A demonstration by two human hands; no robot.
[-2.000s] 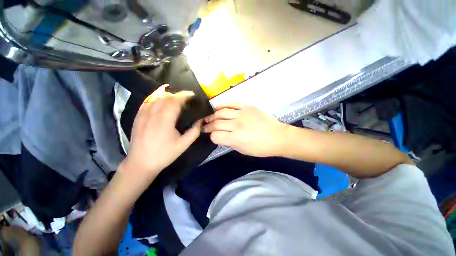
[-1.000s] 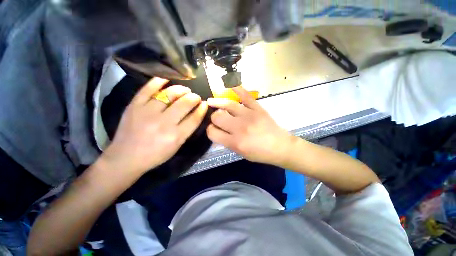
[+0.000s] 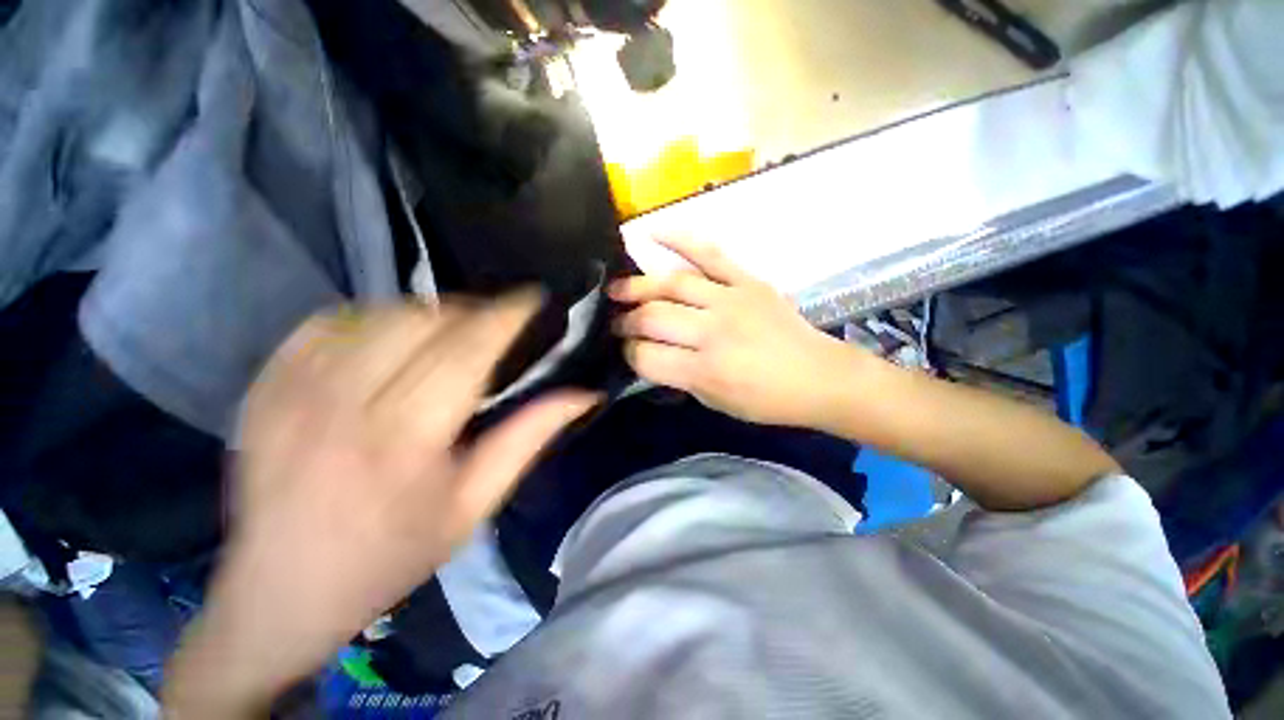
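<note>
The black garment body [image 3: 521, 183] lies left of the lit needle area and hangs over the table edge. Its grey lining [image 3: 225, 239] is heaped at the left. A thin white strip [image 3: 566, 342] shows at a black fold between my hands. My right hand [image 3: 725, 338] pinches the black edge at its fingertips, just below the yellow-orange patch [image 3: 676, 176]. My left hand [image 3: 380, 436] is blurred, with thumb and fingers apart, over the cloth; no cloth shows between them. The presser foot [image 3: 563, 42] is at the top edge, partly cut off.
Black thread snips [image 3: 1003, 28] lie on the machine bed [image 3: 873, 49] at the top right. White cut pieces [image 3: 1225, 106] are fanned at the right end. A silvery measuring strip [image 3: 986, 253] runs along the table front. Part of another person's arm may show at the lower left edge.
My left hand has left the cloth near the needle, moved down and left, and opened. The white strip has come into view at the fold. My right hand stays at the black edge.
</note>
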